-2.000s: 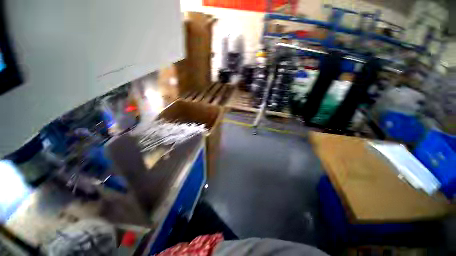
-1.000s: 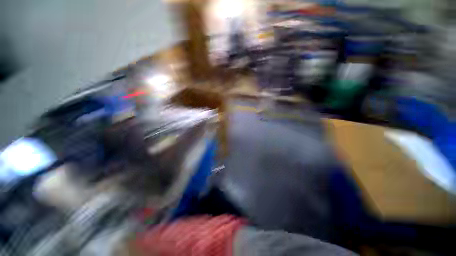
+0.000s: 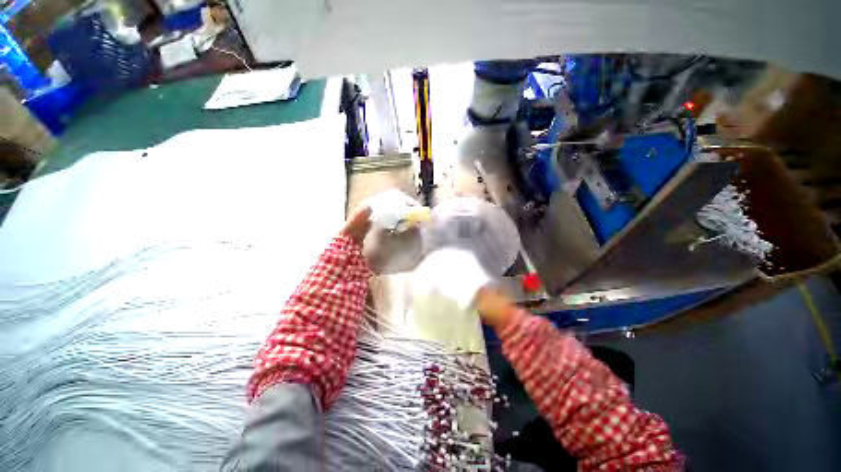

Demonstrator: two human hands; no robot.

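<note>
My left hand (image 3: 391, 224), in a white glove with a yellowish spot at the fingertips, is over the left part of the pale round disc (image 3: 479, 232). My right hand (image 3: 452, 278), in a white glove, is blurred and overexposed at the disc's near edge, above the cream feed board (image 3: 441, 321). Whether either hand holds anything cannot be made out. White cables (image 3: 184, 369) lie spread on the white sheet (image 3: 230, 175). Their dark-red and silvery ends (image 3: 452, 415) are clustered at the board's near part.
A red button (image 3: 531, 282) is right of the disc. A grey metal chute (image 3: 645, 230) and blue machine parts stand further right. Tangled white cables (image 3: 733, 226) lie by the open brown carton (image 3: 798, 207). A white cabinet edge (image 3: 553, 28) crosses the top. Papers (image 3: 254, 88) lie on the green bench.
The view has swung left from the floor and cardboard-topped table to the cable bench and disc. Both gloved hands and checked sleeves are now clearly in view over the disc area.
</note>
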